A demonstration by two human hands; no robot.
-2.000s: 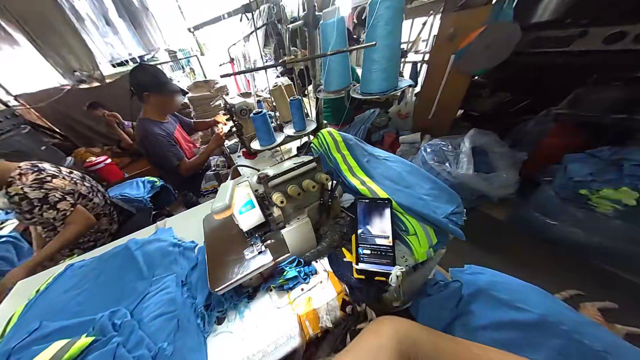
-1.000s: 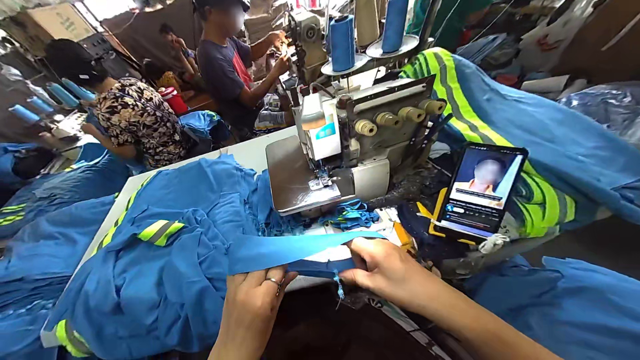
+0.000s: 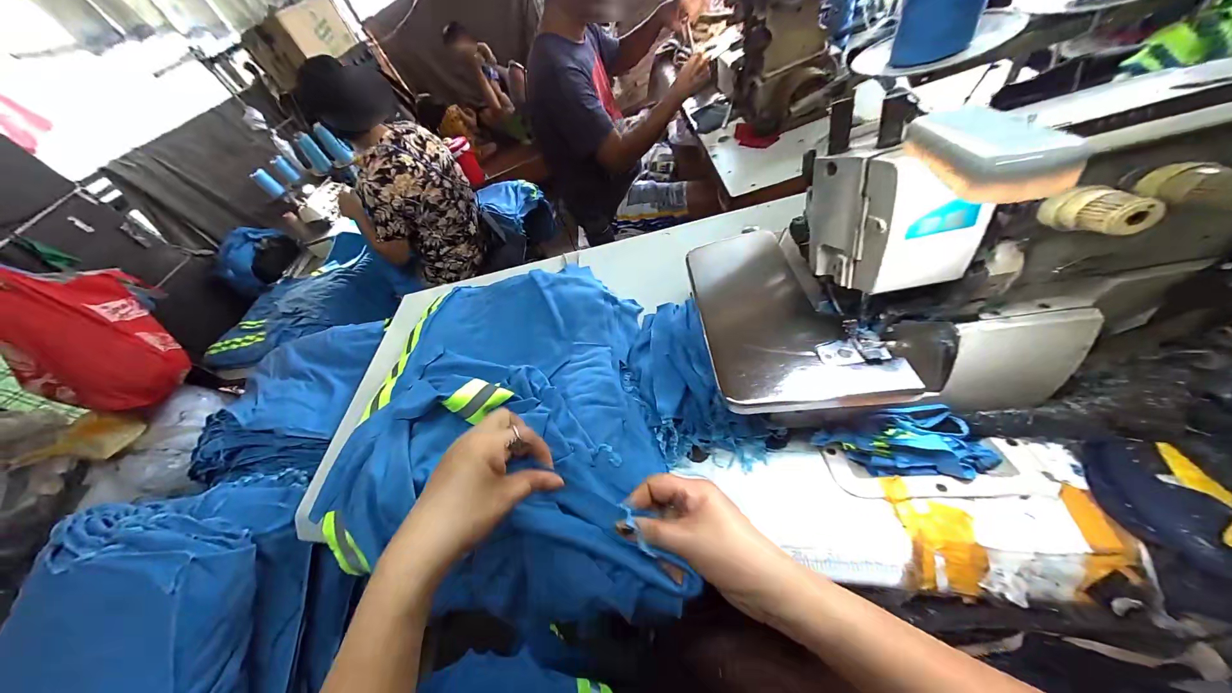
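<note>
Blue fabric pieces with yellow-green and grey reflective strips (image 3: 568, 385) lie heaped on the white sewing table (image 3: 635, 252). Over the front of the heap is my left hand (image 3: 491, 472), a ring on one finger, thumb and index finger apart with nothing seen between them. To its right, my right hand (image 3: 683, 520) pinches a blue fabric edge (image 3: 640, 529) between thumb and fingers. Beyond my right hand stands an overlock sewing machine (image 3: 895, 221) with a metal work plate (image 3: 760, 327). Small blue fabric scraps (image 3: 914, 441) lie below its presser foot.
Stacked blue fabric (image 3: 144, 577) stands at the lower left, near a red bag (image 3: 87, 337). Two people (image 3: 419, 183) (image 3: 587, 106) sit at work beyond the table; another person is farther back. A blue thread cone (image 3: 936, 34) stands above the machine. Orange tape (image 3: 938, 534) crosses the white surface at right.
A second ago both my hands held a blue fabric strip before the machine; now they are over the heap, my left hand off the strip. The view has swung left and closer.
</note>
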